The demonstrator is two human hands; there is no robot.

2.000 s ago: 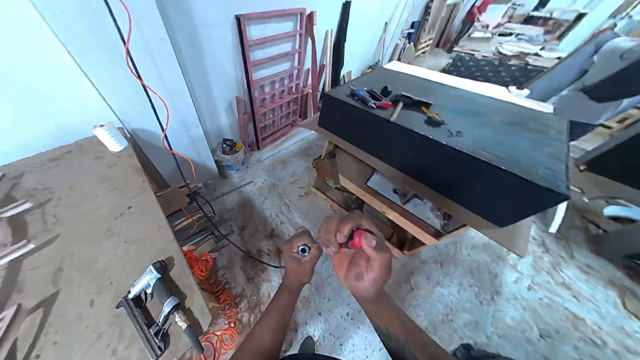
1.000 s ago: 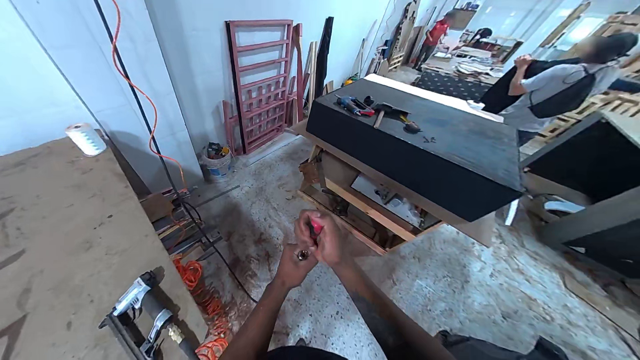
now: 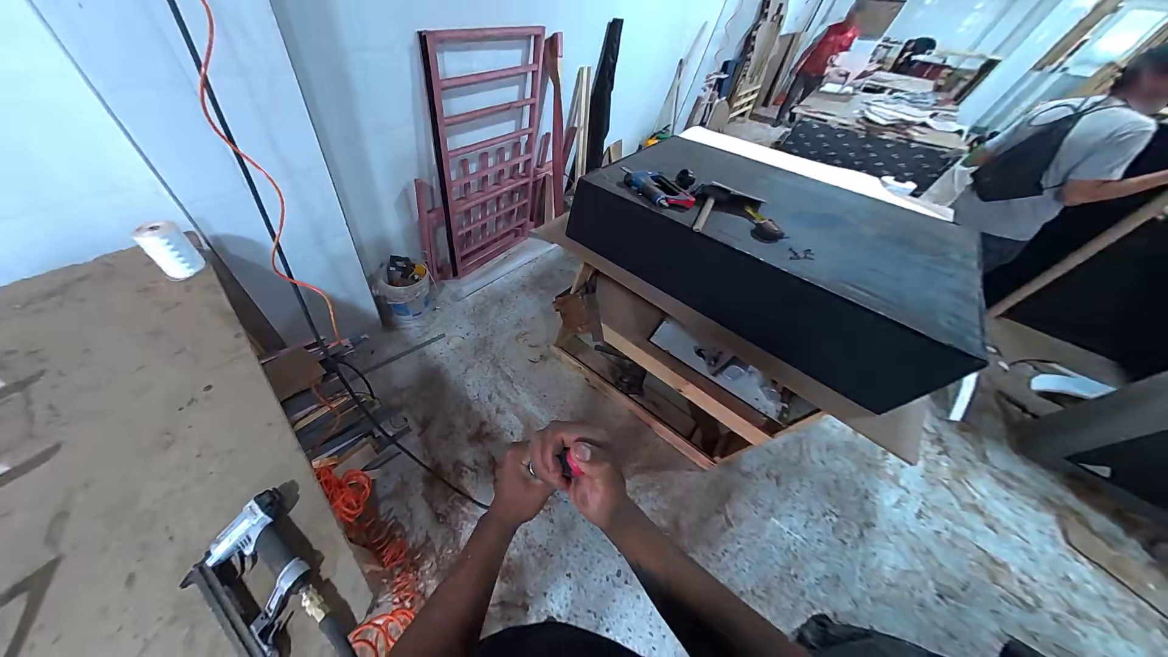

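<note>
My right hand (image 3: 589, 474) grips a small tool with a red handle (image 3: 573, 463), most of it hidden by the fingers. Touching it, my left hand (image 3: 522, 484) is closed around a small metal ring-like piece (image 3: 531, 468), too small to identify. Both hands are together over the floor. A pneumatic stapler (image 3: 255, 557) lies on the brown worktable at lower left. On the black-covered table at right rest a blue and red tool (image 3: 659, 189), a hammer (image 3: 704, 212) and a yellow-handled tool (image 3: 765, 224).
A white thread spool (image 3: 170, 251) stands on the brown worktable (image 3: 119, 401). An orange coiled air hose (image 3: 388, 547) hangs beside it. The black-covered table (image 3: 766, 301) has an open wooden shelf below. A bucket (image 3: 404, 292) is near the wall. One person (image 3: 1068, 155) is at right, another (image 3: 826, 55) farther back.
Both hands have stayed together around the small pieces, with the fingers of my right hand closing in nearer to my left. The person at right has come into view since the first frame.
</note>
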